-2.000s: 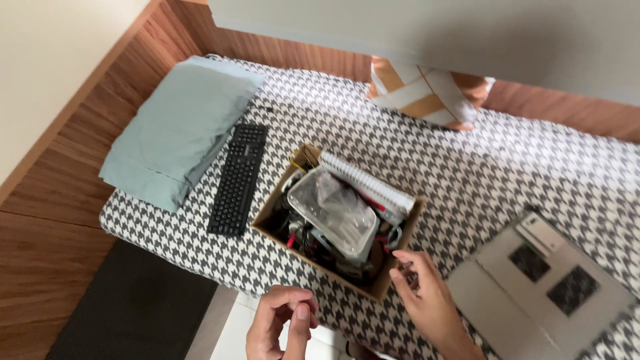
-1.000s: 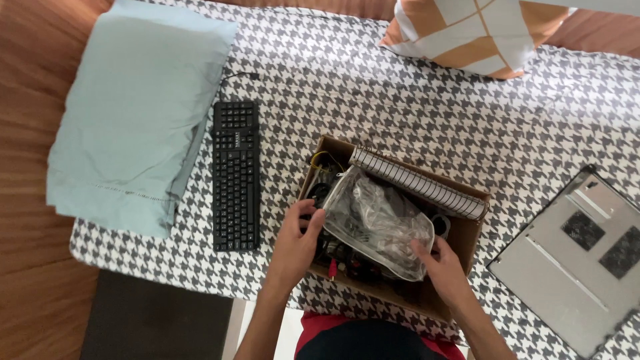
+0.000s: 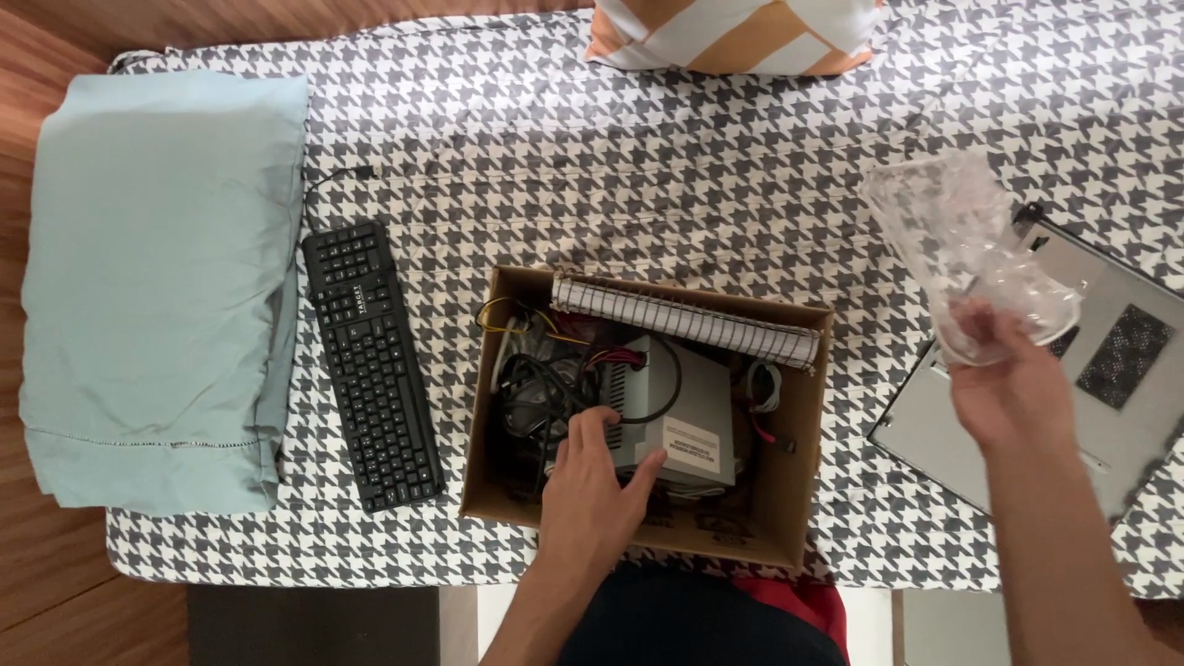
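My left hand (image 3: 597, 486) reaches into an open cardboard box (image 3: 810, 444), its fingers apart at the near left edge of a grey metal power supply unit (image 3: 694, 398). Whether the fingertips press on it, I cannot tell. Black cables (image 3: 541, 388) lie bundled left of the unit, and a spiral-bound notebook (image 3: 684, 319) stands on edge along the box's far side. My right hand (image 3: 1013, 379) grips a clear plastic container (image 3: 911, 222) with crumpled clear plastic in it, raised to the right of the box, above the corner of a grey metal panel (image 3: 962, 444).
A black keyboard (image 3: 375, 370) lies left of the box, beside folded light-blue cloth (image 3: 162, 287). At the far edge sits an orange and white cushion (image 3: 740, 32). Houndstooth fabric (image 3: 481, 194) covers the surface; wooden panelling (image 3: 46, 592) borders the left.
The clear container was over the box between both hands; my right hand has carried it off to the right. My left hand has let go of it, and the power supply now shows.
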